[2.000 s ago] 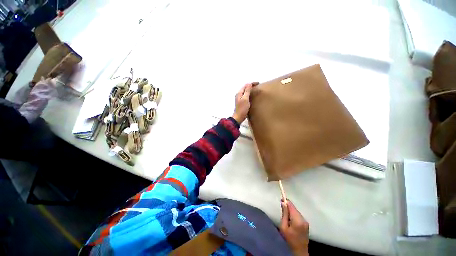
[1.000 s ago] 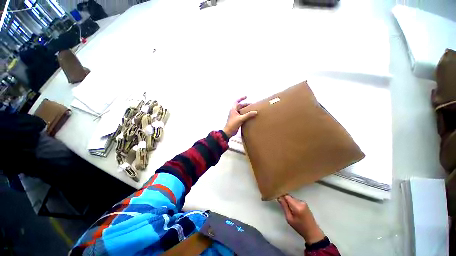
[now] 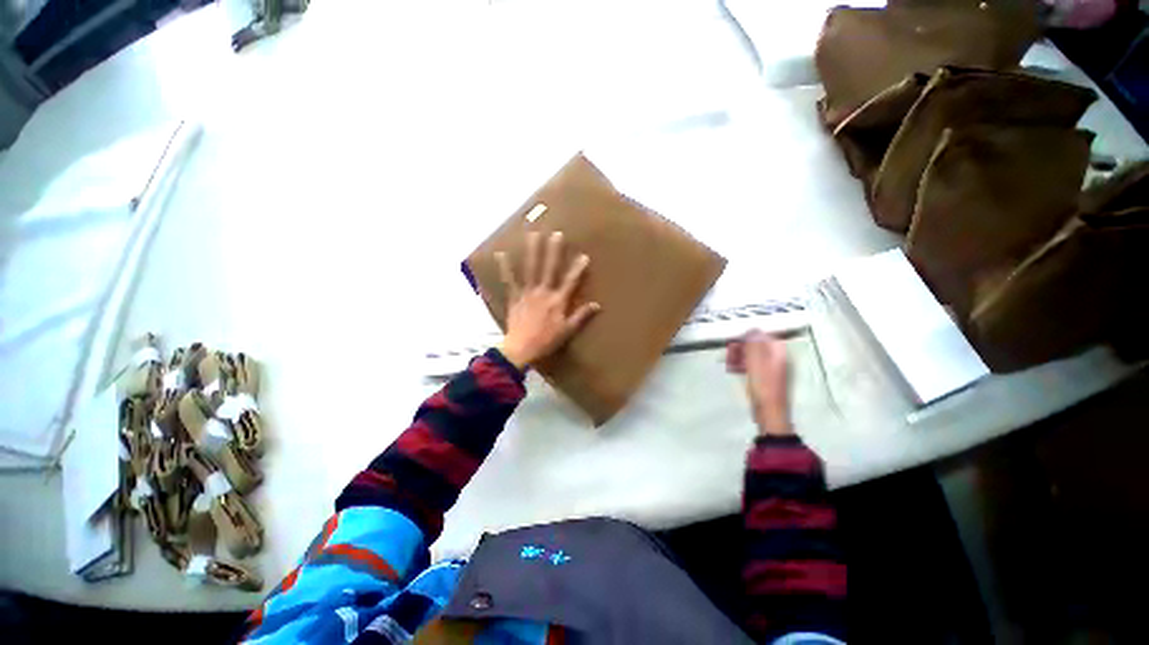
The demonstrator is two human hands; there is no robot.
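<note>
A brown handbag [image 3: 643, 271] lies flat and turned cornerwise on the white table, partly on the white paper sheet stack [image 3: 731, 325]. A small pale logo plate shows near its upper left edge. My left hand [image 3: 544, 309] rests on the bag's face with fingers spread, pressing flat and not gripping. My right hand [image 3: 761, 365] is to the right of the bag, apart from it, above the table near the stack's front edge. It is blurred, and I cannot tell whether its fingers hold anything.
Bundled straps [image 3: 195, 460] lie in a heap at the left, beside small cards [image 3: 95, 485]. Folded white sheets [image 3: 76, 302] lie at far left. Overlapping brown waiting bags [image 3: 995, 202] fill the right side. A narrow white stack [image 3: 910, 330] is in front of them.
The bag has gone from being held at its edges to lying flat. My left hand has moved onto its face. My right hand has let go of its lower corner. The view has turned right.
</note>
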